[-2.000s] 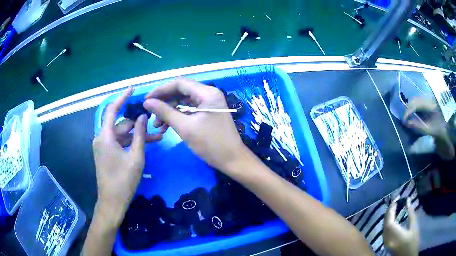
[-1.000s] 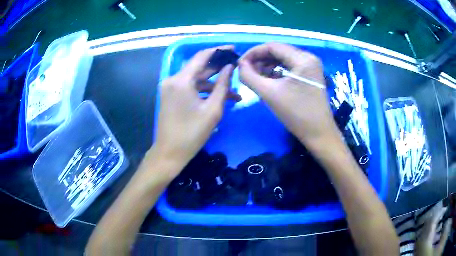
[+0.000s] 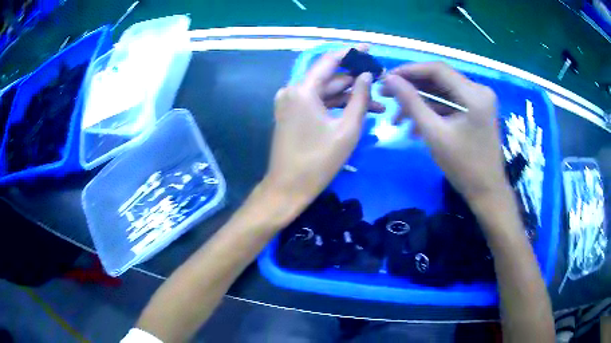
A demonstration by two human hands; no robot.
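My left hand (image 3: pixel 311 130) is above the upper left of the large blue tray (image 3: pixel 321 289) and holds a black housing (image 3: pixel 360 62) at its fingertips. My right hand (image 3: pixel 455 120) is just right of it, fingertips close to the housing. It holds a pale stick (image 3: pixel 442 100) that points right across the fingers. Whether the stick touches the housing cannot be told. Black pieces (image 3: pixel 402 244), some with white ovals, are piled along the tray's near edge. Pale sticks (image 3: pixel 526 151) lie at its right side.
At left are an open clear box (image 3: pixel 154 201) with pale sticks, a brighter clear box (image 3: pixel 127 94) and a blue bin (image 3: pixel 47 114) of black pieces. A small clear tray (image 3: pixel 585 214) of sticks is at right. Beyond the pale edge runs a green belt (image 3: pixel 375 17) with joined pieces.
The view has turned left, so the trays and boxes appear further right and the blue bin shows more. The neighbouring person's hands have left the view. Both my hands keep their holds close together.
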